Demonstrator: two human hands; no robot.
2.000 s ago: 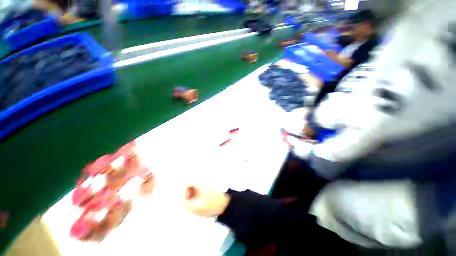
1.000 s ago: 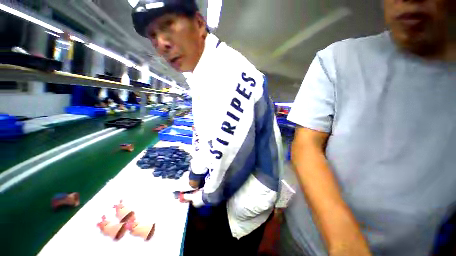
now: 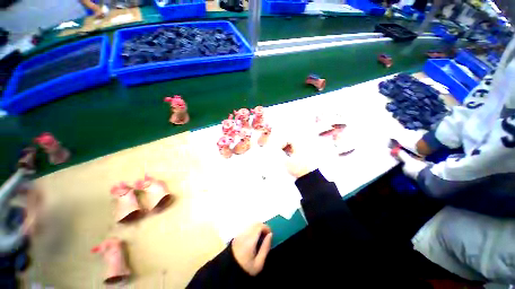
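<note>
My right hand (image 3: pixel 300 163), washed out by glare, reaches over the white sheet (image 3: pixel 209 192) and grips a small tan-brown figure torso (image 3: pixel 288 149) at its fingertips. My left hand (image 3: pixel 252 248) is at the sheet's near edge, its fingers curled; I cannot tell if it holds anything. Several torsos with pink-red scarves stand in a cluster (image 3: pixel 241 141) on the sheet, left of my right hand. A few pale, overexposed torsos (image 3: pixel 337 132) lie to its right.
Three torsos, including one at the front (image 3: pixel 114 261), are on the tan cardboard (image 3: pixel 186 257). The green belt (image 3: pixel 226 96) carries spaced torsos. Blue crates (image 3: pixel 183 70) lie beyond. A dark-blue backpack heap (image 3: pixel 415 101) and a neighbouring worker (image 3: pixel 471 169) are at right; another worker's arm is at left.
The view has swung down and left from the neighbouring workers to the bench. Both my hands now show; neither showed a second ago.
</note>
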